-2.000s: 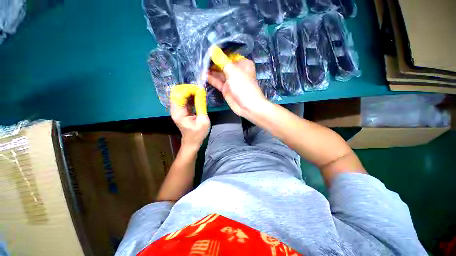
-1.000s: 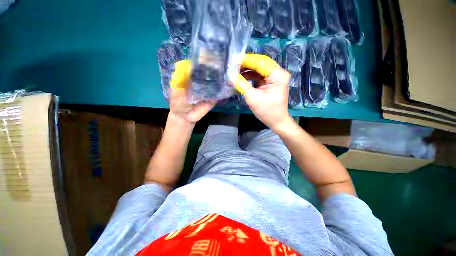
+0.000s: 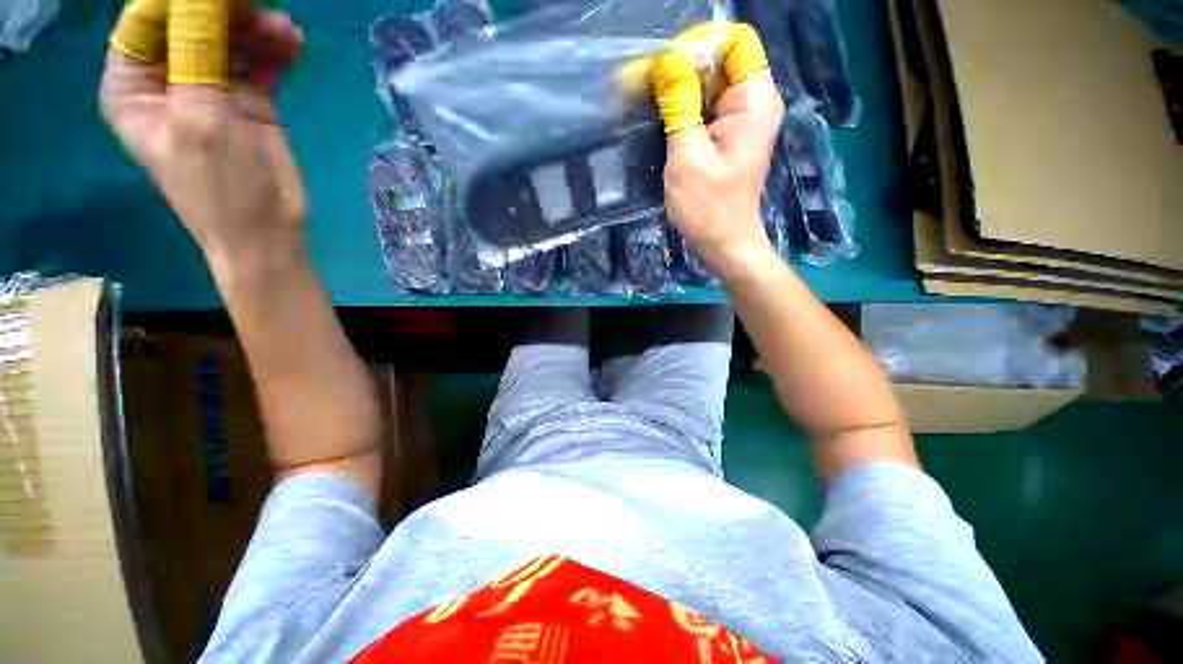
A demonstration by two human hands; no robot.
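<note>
My right hand [image 3: 720, 149], with yellow finger cots, grips the upper right of a clear poly bag [image 3: 506, 97] holding a glossy black moulded part [image 3: 519, 201]. The part lies slanted near the bag's lower edge, held above rows of bagged parts [image 3: 409, 214]. The rows are partly hidden behind it. My left hand [image 3: 208, 130], also with yellow finger cots, is raised at the upper left, away from the bag. Its fingers are cut by the top edge and slightly blurred, and I see nothing in it.
A stack of cardboard sheets [image 3: 1070, 156] lies at the right of the blue-green bench [image 3: 318, 260]. Below it is an open carton [image 3: 967, 409] with clear plastic. A taped carton [image 3: 59, 467] stands at lower left, a printed carton [image 3: 182, 519] beside it. Whitish plastic [image 3: 23, 20] shows at the far left.
My left hand has let go of the bagged part and moved up and left. My right hand still holds the bag, now turned from upright to slanting sideways. The view has shifted right.
</note>
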